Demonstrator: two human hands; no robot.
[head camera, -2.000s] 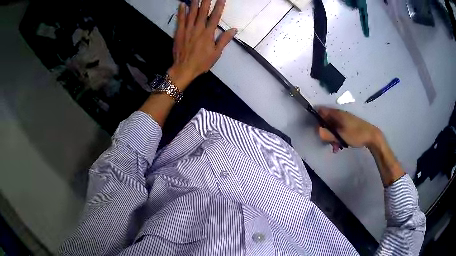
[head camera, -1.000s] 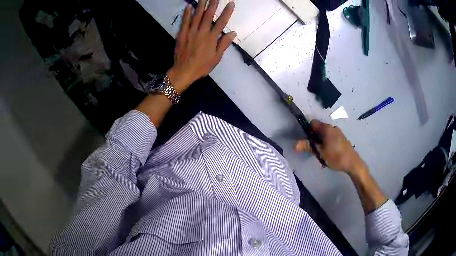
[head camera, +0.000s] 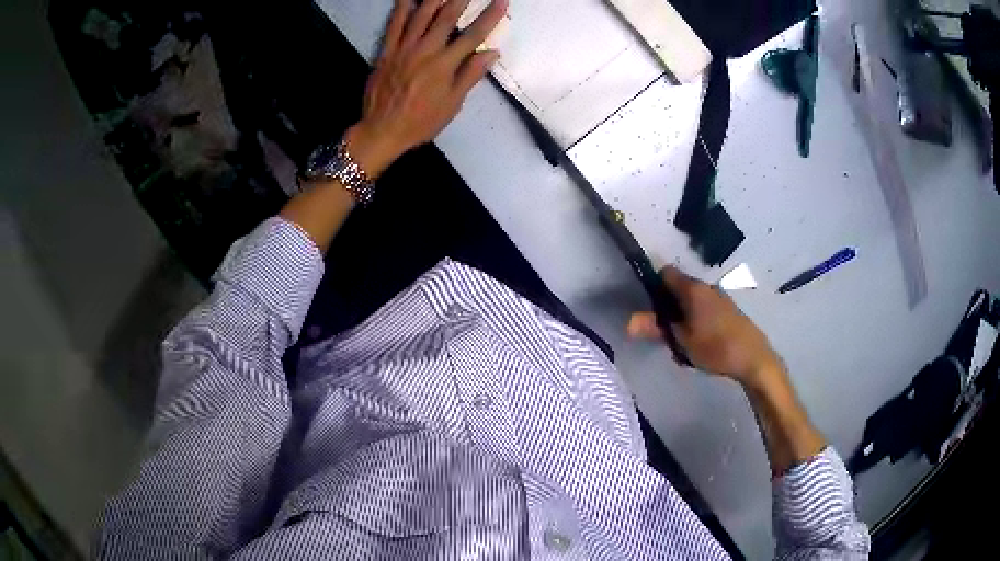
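Note:
My left hand (head camera: 422, 90) lies flat with fingers spread at the left edge of the white paper pattern (head camera: 570, 71), partly over it. My right hand (head camera: 713, 327) grips the handles of the black tailor's shears (head camera: 616, 217). Their blades point up and left, along the pattern's lower left edge near its corner. The blades look nearly closed, and the tips are hard to make out against a narrow dark cloth edge (head camera: 537, 134). A narrow pale pattern piece (head camera: 671, 42) lies on the pattern.
Right of the pattern lie a black offcut (head camera: 707, 164), a white scrap (head camera: 738, 278), a blue pen (head camera: 817, 271), a green clamp (head camera: 806, 82) and a long pale strip (head camera: 894, 181). Black scraps (head camera: 927, 395) lie at the table's right edge. Dark waste (head camera: 181, 110) lies below the near edge.
The view has shifted, showing more of the pattern. My right hand and the shears have moved left and lower in view. The handles look closer together. My left hand stays flat and spread.

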